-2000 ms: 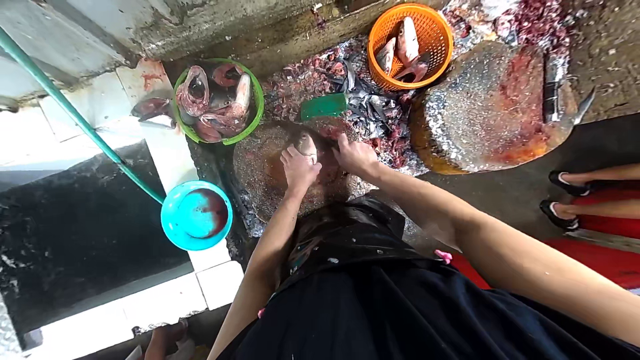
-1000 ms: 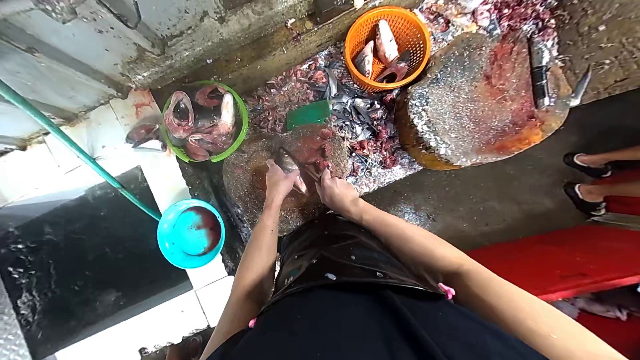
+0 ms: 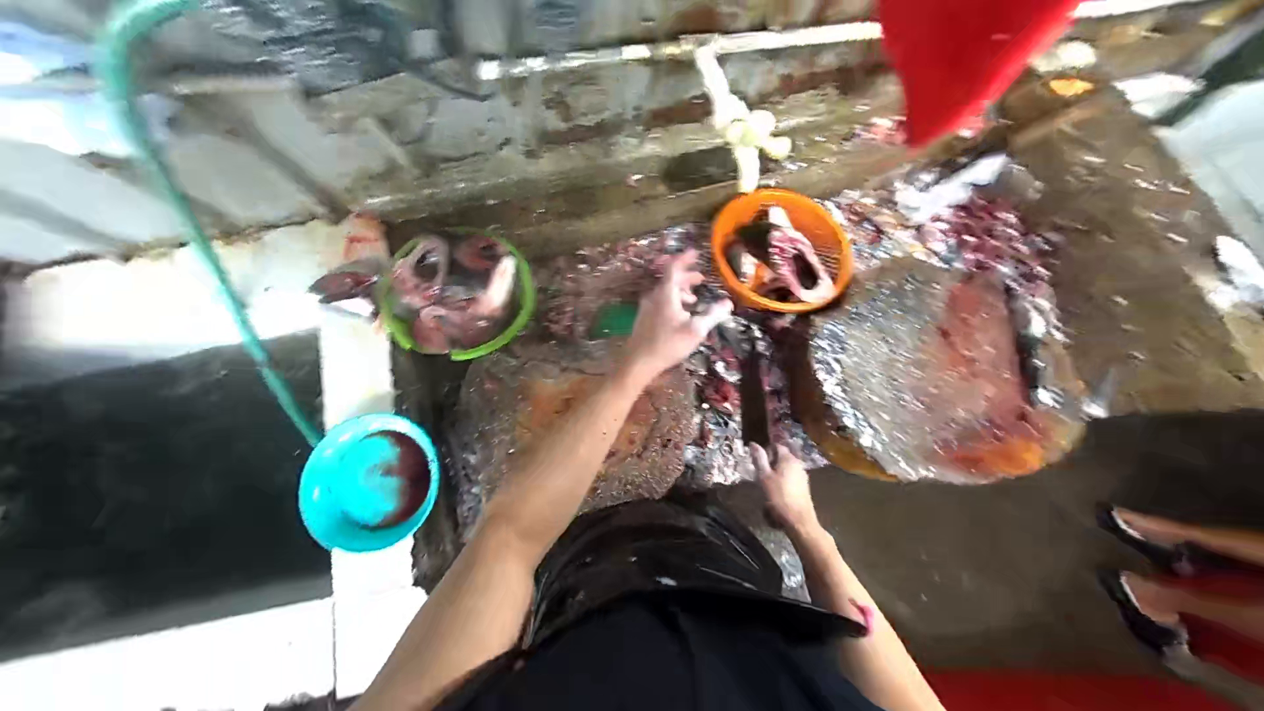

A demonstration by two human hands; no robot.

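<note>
My left hand (image 3: 676, 314) reaches up beside the orange plastic basket (image 3: 718, 247), fingers spread, with a small dark blurred thing near the fingertips. In my right hand (image 3: 783, 484) is the handle of a knife (image 3: 755, 400), its dark blade pointing away from me over fish scraps. Cut fish pieces (image 3: 798, 259) lie in the orange basket. Below my left forearm is a round chopping block (image 3: 568, 425) with a reddish wet top. A green thing (image 3: 614, 320), partly covered by my left hand, lies at the block's far edge.
A green basket (image 3: 528, 296) of fish pieces stands at the left, near a turquoise basin (image 3: 326, 474) holding reddish liquid and a green hose (image 3: 222, 276). A larger chopping block (image 3: 908, 365) is at the right. Another person's feet (image 3: 1155, 583) are at the right edge. Something red hangs at the top.
Both hands were together over the left block, with a fish piece at my left hand. Now they are apart: my left hand is by the orange basket, my right hand over the scraps.
</note>
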